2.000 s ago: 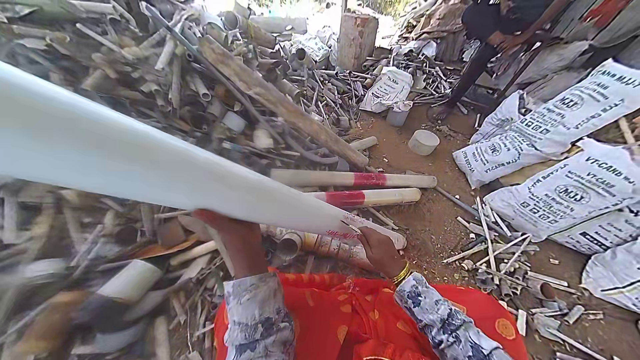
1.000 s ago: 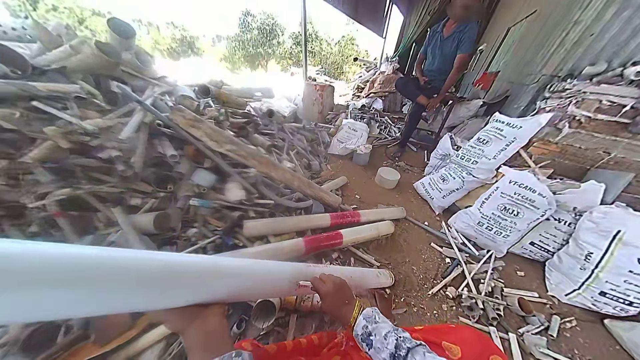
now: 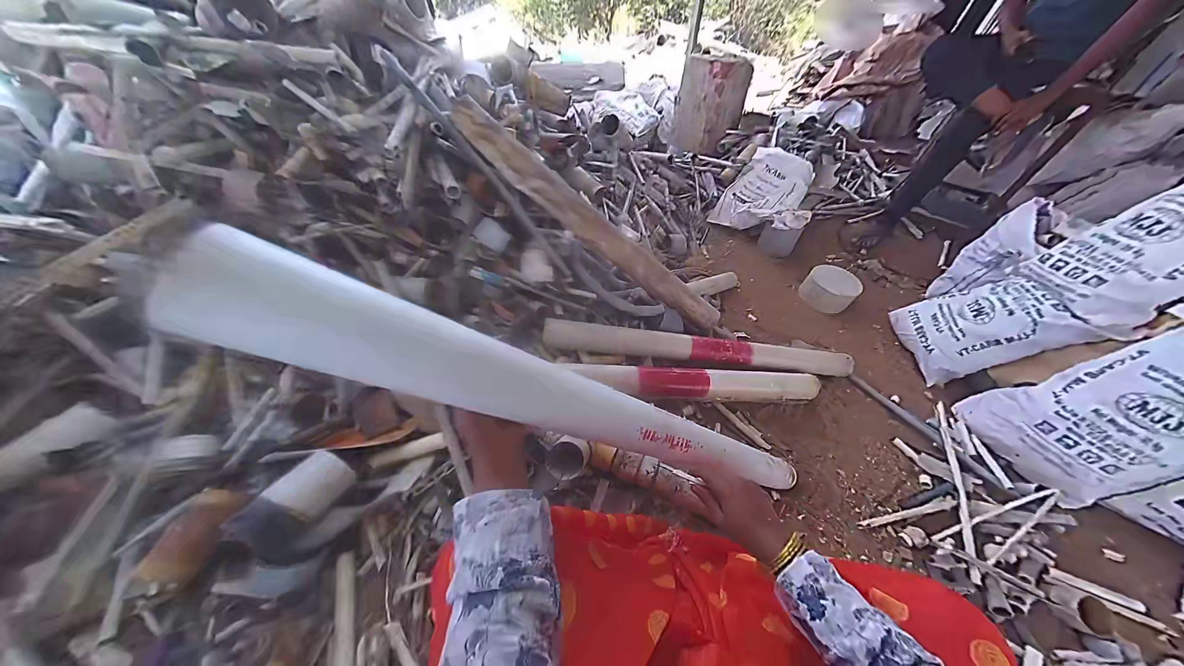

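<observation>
A long white plastic pipe (image 3: 444,356) slants across the head view from the left down to the right, over my lap, with faded red print near its right end. Under its middle, my left hand (image 3: 495,444) grips it, fingers partly hidden. My right hand (image 3: 731,509) holds it near the right end, thumb and fingers at its lower side. Just beyond lie two off-white pipes with red bands, a farther one (image 3: 629,342) and a nearer one (image 3: 768,385). A stained pipe (image 3: 638,467) lies partly beneath the white pipe, close to my right hand.
A heap of scrap pipes (image 3: 277,185) fills the left, with a wooden plank (image 3: 573,203) leaning on it. Printed white sacks (image 3: 1082,416) lie at right beside thin scrap strips (image 3: 962,490). A round white container (image 3: 830,289) stands on the dirt. A person (image 3: 999,102) sits at upper right.
Against one second ago, the white pipe slopes more steeply across the view, and its far left end has come into sight. Both hands remain on it. The view has tilted downward.
</observation>
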